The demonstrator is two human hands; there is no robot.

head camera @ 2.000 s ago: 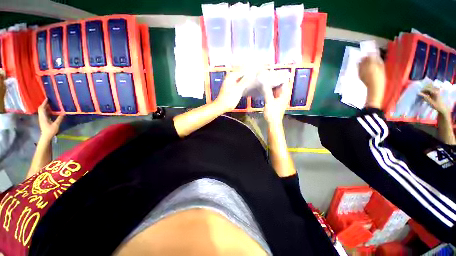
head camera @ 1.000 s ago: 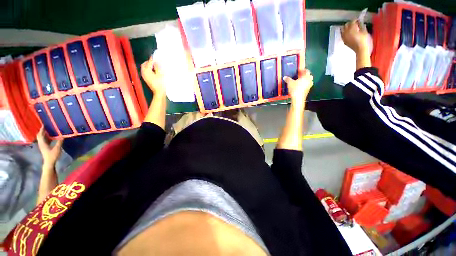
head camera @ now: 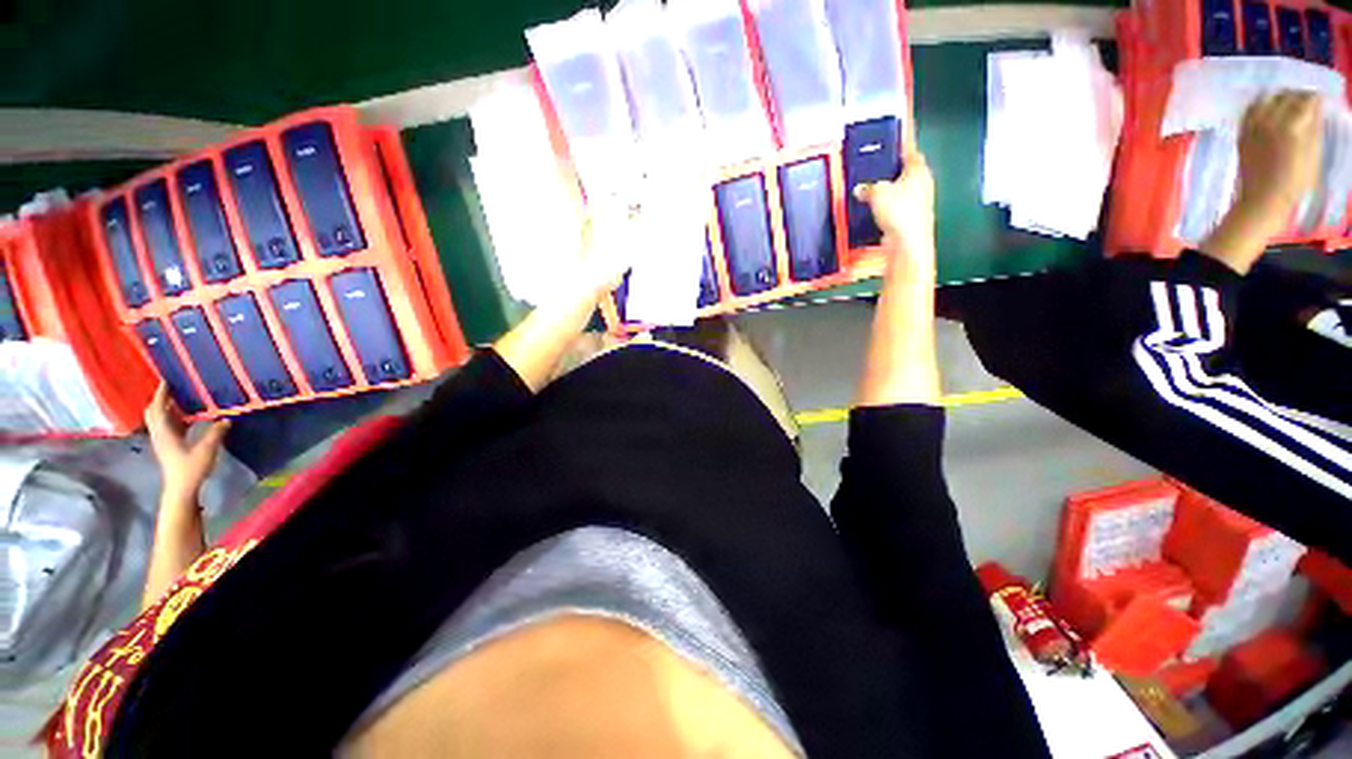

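Observation:
An orange-red phone tray (head camera: 749, 163) lies in front of me, slightly tilted. Its upper row holds dark phones in frosted protective bags (head camera: 722, 67). Its lower row holds bare dark phones (head camera: 808, 218). My left hand (head camera: 608, 249) holds a white bag or sheet (head camera: 667, 255) over the left part of the lower row, hiding phones there. My right hand (head camera: 900, 200) grips the rightmost lower phone (head camera: 872, 171), which sits raised over the divider. A pile of white sheets or bags (head camera: 512, 193) lies left of the tray.
Another tray of bare phones (head camera: 267, 282) stands at the left, with a person's hand (head camera: 181, 452) at its lower corner. A white pile (head camera: 1045, 141) lies right of my tray. Another person's hand (head camera: 1278, 148) works over the right tray (head camera: 1134, 178). Orange-red crates (head camera: 1142, 578) are on the floor.
My left hand has moved from the white pile to the tray with a white bag or sheet. The rightmost lower phone has shifted up under my right hand. The neighbour's hand has moved right.

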